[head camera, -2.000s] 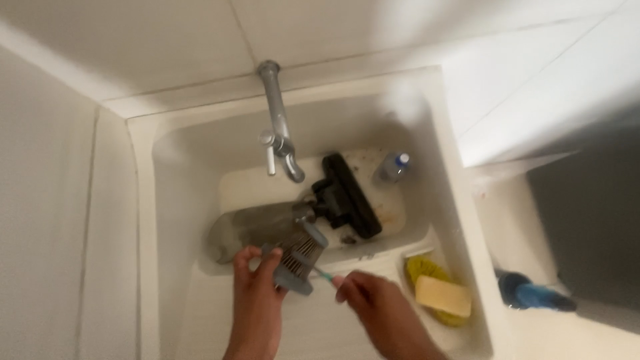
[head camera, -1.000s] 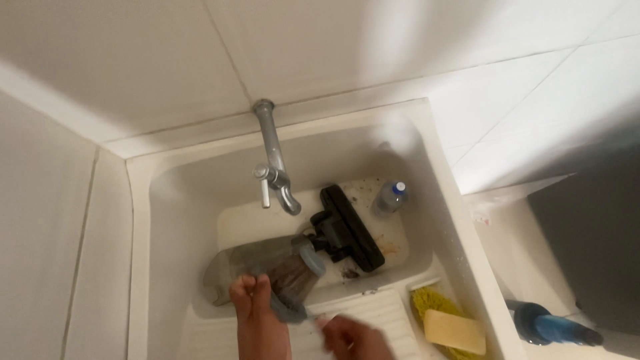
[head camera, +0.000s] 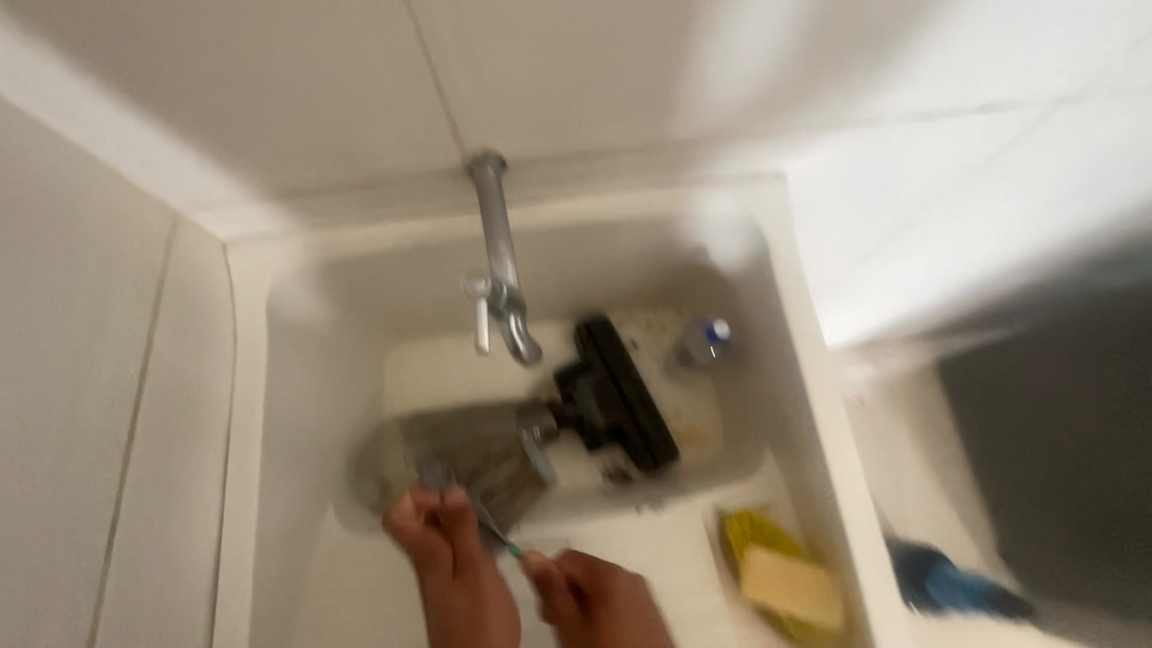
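Observation:
My left hand (head camera: 445, 549) grips a grey ribbed plastic part (head camera: 504, 481), blurred, over the front of the sink basin. A thin tool (head camera: 504, 538), greenish near my fingers, is pinched in my right hand (head camera: 594, 594), its far end against the grey part; what kind of tool it is I cannot tell. Just behind the part, a translucent grey plastic container (head camera: 405, 441) lies on its side in the basin. Beside that container rests a black vacuum-cleaner floor head (head camera: 621, 396).
A chrome tap (head camera: 499, 243) reaches over the white laundry sink (head camera: 823, 396). A clear bottle with a blue-and-white cap (head camera: 702, 342) stands in the back right corner. A yellow bar of soap (head camera: 792, 587) sits on a yellow-green scrubber (head camera: 756, 531). A blue bottle (head camera: 954, 580) lies outside, right.
The grey part has turned in my left hand since two seconds ago. My right hand has stayed close to it with the thin tool.

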